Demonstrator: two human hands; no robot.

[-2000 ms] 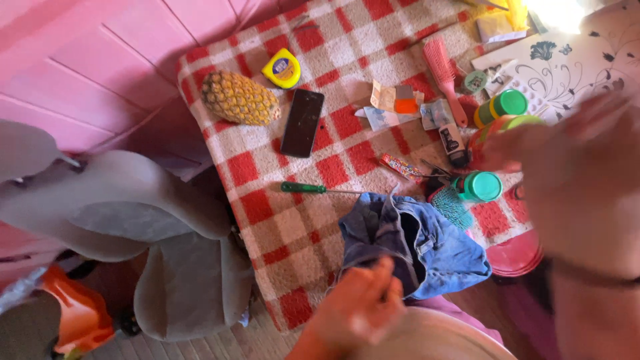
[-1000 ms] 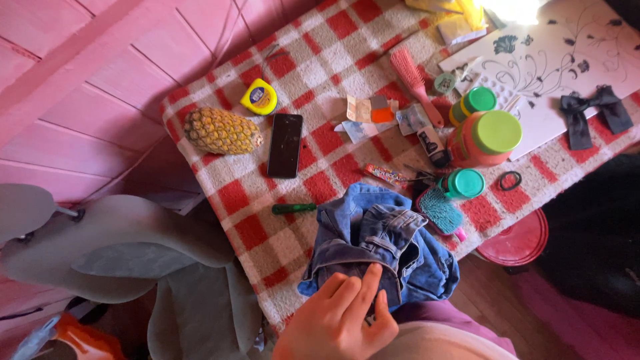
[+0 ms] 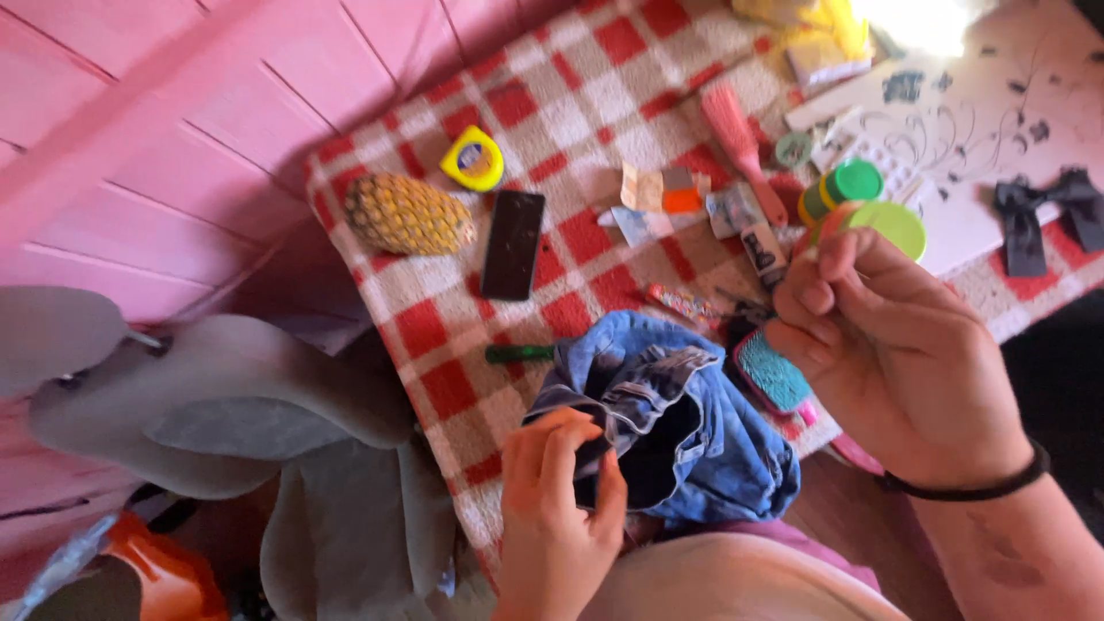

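Blue denim jeans (image 3: 733, 431) lie bunched at the near edge of the table, their dark inside showing. My left hand (image 3: 565, 492) grips the fabric near the waistband at the left, thumb and fingers pinched on it. Raised to the right, over the jars, is my right hand (image 3: 880, 345), a dark band at its wrist. Its thumb and fingertips are pinched together; whether something thin is between them is too small to tell. A green screwdriver handle (image 3: 519, 354) pokes out beside the jeans. A teal-bristled brush (image 3: 772, 373) lies between the jeans and my right hand.
On the checked tablecloth (image 3: 552, 112) are a pineapple (image 3: 410, 216), a yellow tape measure (image 3: 474, 159), a smartphone (image 3: 512, 246), a pink hairbrush (image 3: 737, 138), banknotes (image 3: 647, 190) and lidded jars (image 3: 849, 185). A black bow (image 3: 1048, 211) lies at the right. A grey chair (image 3: 345, 526) stands left of the table.
My right hand, out of view one second ago, is back over the jars at the right. My left hand stays at the jeans, which lie differently than two seconds ago.
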